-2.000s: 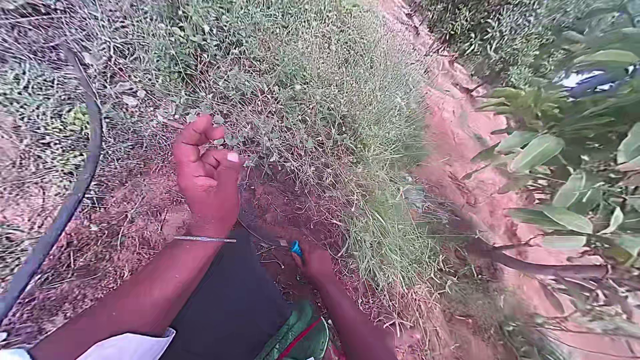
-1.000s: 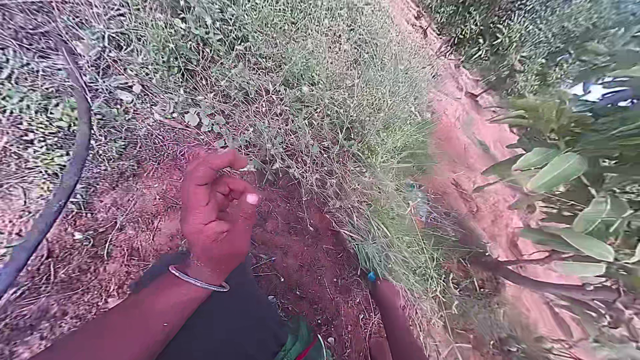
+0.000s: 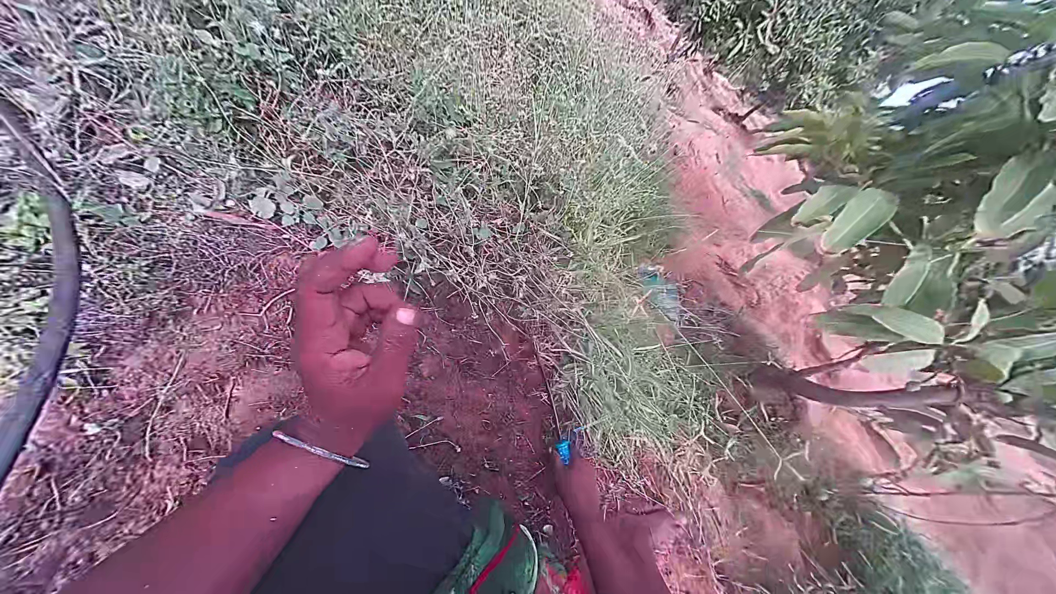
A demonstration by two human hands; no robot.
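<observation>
My left hand (image 3: 351, 342), with a metal bangle (image 3: 320, 450) on its wrist, is raised over the ground at centre left. Its fingers are loosely curled and apart, and nothing shows between them. Lower down and to the right, my right hand (image 3: 575, 478) is closed around a blue-handled tool (image 3: 563, 451). A thin dark line, seemingly its blade, runs up from the handle along the edge of the grass (image 3: 635, 379); its shape is hard to make out. Reddish bare soil (image 3: 478, 396) lies between my hands.
A black hose or pipe (image 3: 62, 280) curves along the left edge. Dry weeds (image 3: 412, 148) cover the ground ahead. To the right are an eroded earth bank (image 3: 726, 198), a branch (image 3: 874, 394) and a leafy plant (image 3: 916, 289). Dark cloth (image 3: 371, 520) covers my leg.
My right hand, with the blue-handled tool, has moved right, away from my left hand, to the edge of the grass. My left hand sits lower in the view than two seconds ago.
</observation>
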